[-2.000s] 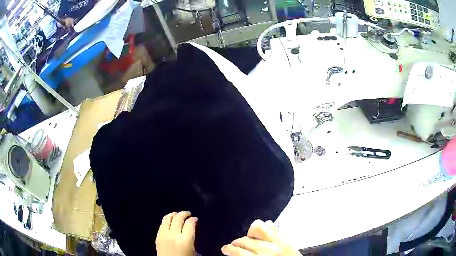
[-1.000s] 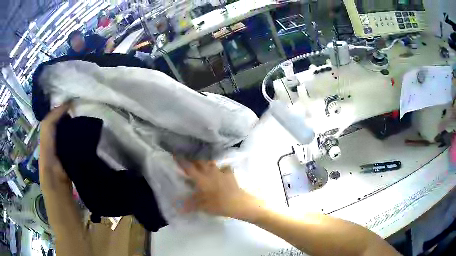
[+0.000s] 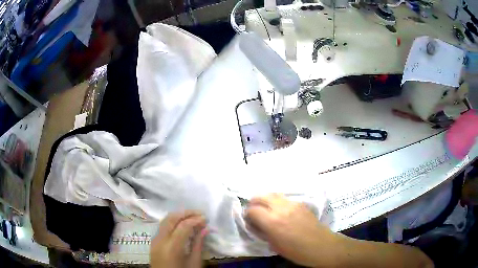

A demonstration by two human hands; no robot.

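Observation:
The garment lies over the table left of the needle area, its white lining [image 3: 173,120] mostly facing up in loose folds. Black fabric [image 3: 78,225] shows at its left end and behind it. My left hand [image 3: 181,238] is at the front table edge with fingers bent on the lining. My right hand [image 3: 275,222] has its fingers closed on the lining's front part, right of my left hand. Both hands are slightly blurred, and what the left fingertips hold cannot be told. The presser foot [image 3: 278,125] stands behind and right of the garment, with no fabric under it.
The cream sewing machine [image 3: 361,44] stands at the back right, its pale lamp arm [image 3: 270,63] slanting over the needle. Black snips [image 3: 361,133] lie on the bed. A paper note [image 3: 435,60], brown-handled tool [image 3: 409,115] and pink pad [image 3: 464,135] are at right. Cardboard [image 3: 57,118] is at left.
The garment was black side up, then was lifted and turned, and now lies with its white lining up. Both hands have come down to the front edge, the left from far left.

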